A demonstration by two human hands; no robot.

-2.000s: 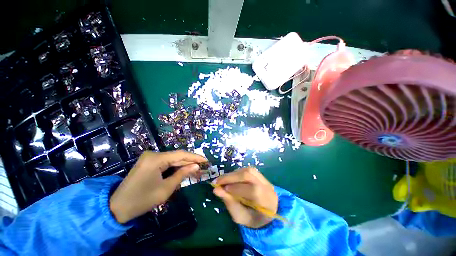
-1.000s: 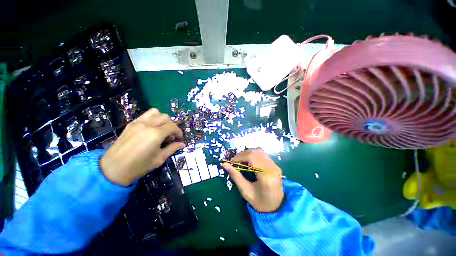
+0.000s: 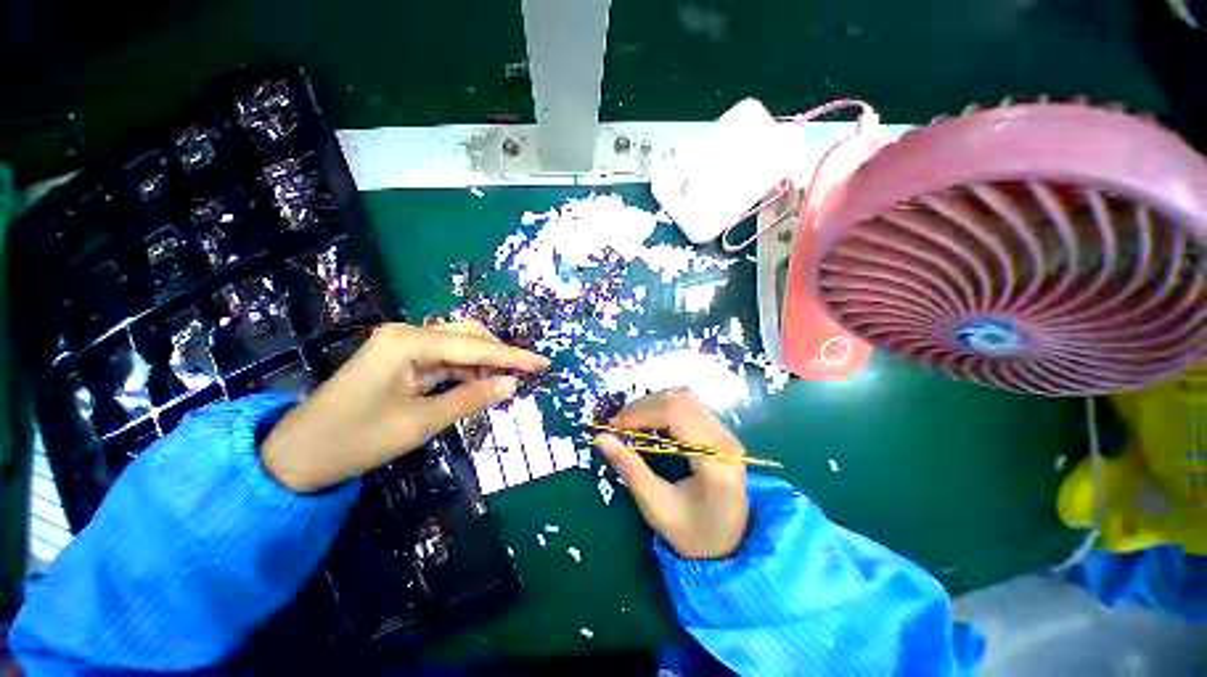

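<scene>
My left hand [image 3: 397, 397] is over the near edge of the component pile, its thumb and index finger nearly together around what looks like a small dark component [image 3: 526, 380], partly hidden by the fingertips. My right hand [image 3: 688, 483] holds slim yellow tweezers [image 3: 695, 451], tips pointing left at the right edge of a white card with parallel strips [image 3: 523, 447]. The card lies flat beside the black tray, below my left fingertips. Loose dark components [image 3: 490, 311] lie in a pile beyond my left hand. Small white bits [image 3: 589, 236] are heaped and scattered around them.
A black blister tray [image 3: 245, 384] with parts in its pockets is at left, partly under my left arm. A pink fan [image 3: 827, 298] and a white block [image 3: 721, 172] with a cord are at right. A white rail [image 3: 410, 159] and post [image 3: 567, 79] stand beyond; a yellow object [image 3: 1145, 476] is far right.
My left hand went from the card to the pile, then slightly right and nearer, its fingers now extended. My right hand shifted right from its first place and stays by the card with the tweezers.
</scene>
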